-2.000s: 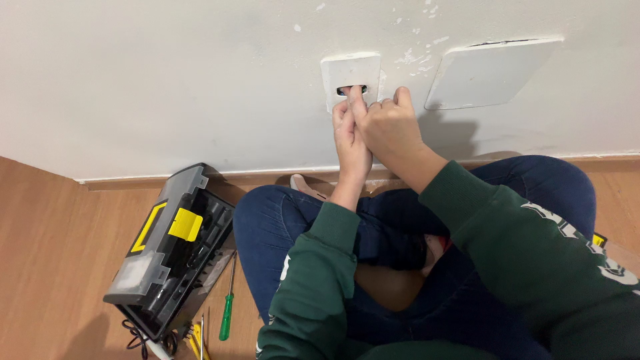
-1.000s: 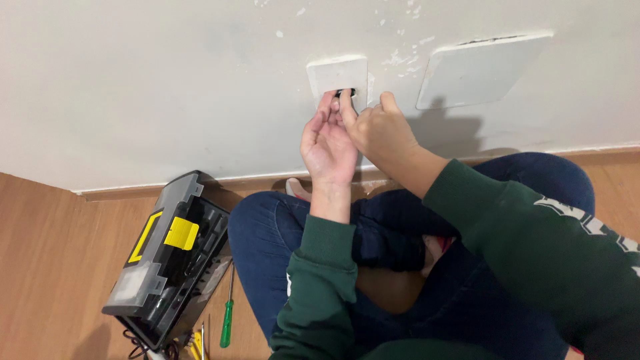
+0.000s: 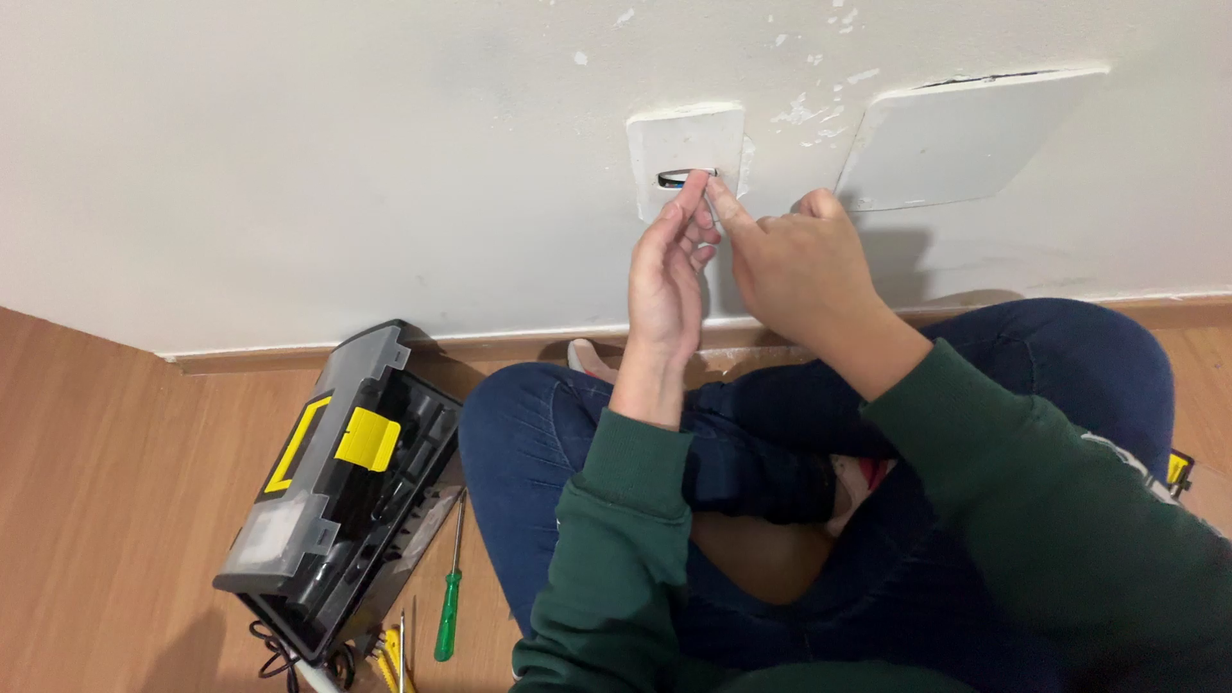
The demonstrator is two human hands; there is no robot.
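A white wall plate (image 3: 688, 140) with an oval opening sits low on the white wall. Dark material and a bit of blue show inside the opening. My left hand (image 3: 674, 260) is palm-up below the plate, its index fingertip at the opening's right part and the other fingers curled. From the right, my right hand (image 3: 799, 265) points its index finger to the same spot, close to the left fingertip. Whether either hand pinches something small there is hidden by the fingertips.
An open black toolbox (image 3: 361, 500) with yellow latches stands at the left. Beside it lie a green-handled screwdriver (image 3: 449, 606), a yellow-handled tool (image 3: 393, 659) and a dark cable (image 3: 274, 654). A larger blank cover plate (image 3: 962, 144) is on the wall at right. My crossed legs fill the floor below.
My left hand has turned from a more open palm to a narrower, curled pose, its index finger now at the opening's right part. My right hand stays beside it.
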